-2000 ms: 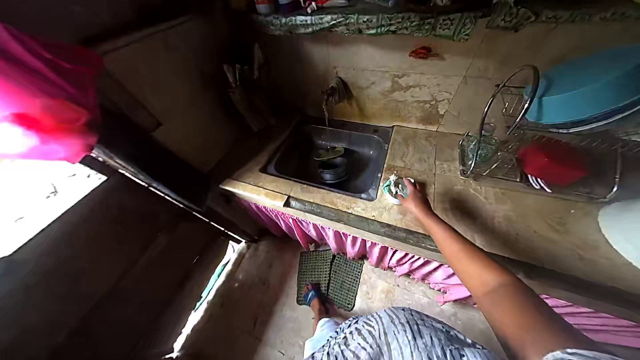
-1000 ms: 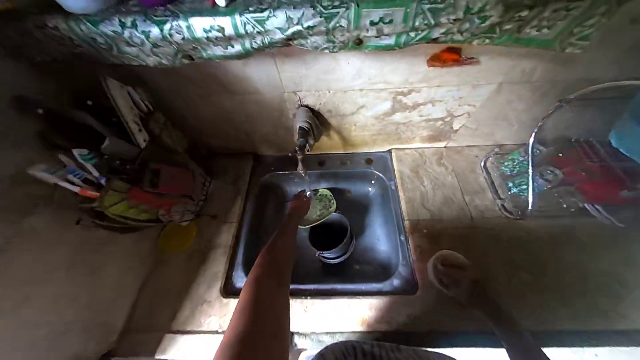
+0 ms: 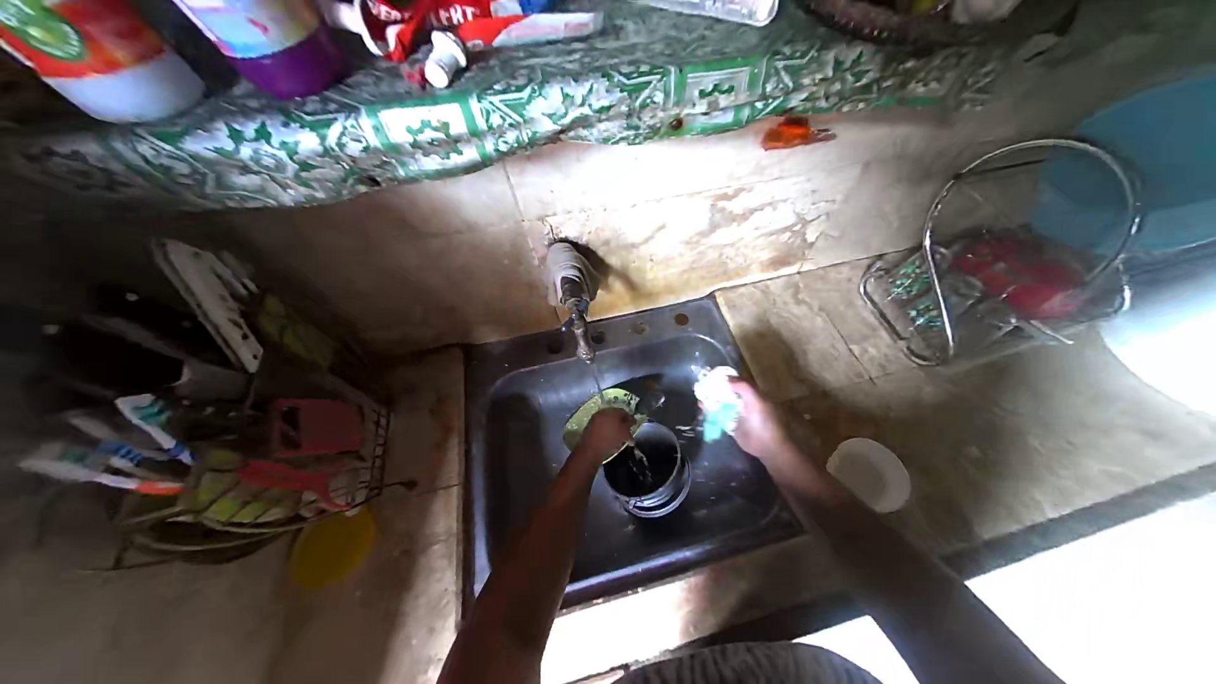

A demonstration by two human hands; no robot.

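My left hand (image 3: 608, 433) grips a green patterned plate (image 3: 591, 410) by its edge, under the faucet (image 3: 576, 309), with a thin stream of water falling. Just below and right of it a dark round pot (image 3: 650, 475) stands in the black sink (image 3: 608, 560); water runs into it. Over the sink's right side, my right hand (image 3: 752, 418) is closed on a white and green sponge or scouring cloth (image 3: 718, 403), which is blurred. On the counter to the right lies a white round dish (image 3: 868, 474).
At left stands a wire basket (image 3: 378, 446) with toothbrushes and a red item, beside a yellow round lid (image 3: 332, 546). A metal dish rack (image 3: 936, 294) stands at right near a blue basin (image 3: 1159, 161). Above runs a shelf with green patterned covering (image 3: 427, 128), holding bottles.
My right hand has moved from the counter, by the white dish, to over the sink with the white and green sponge or cloth. My left hand stays at the green plate. The view has shifted.
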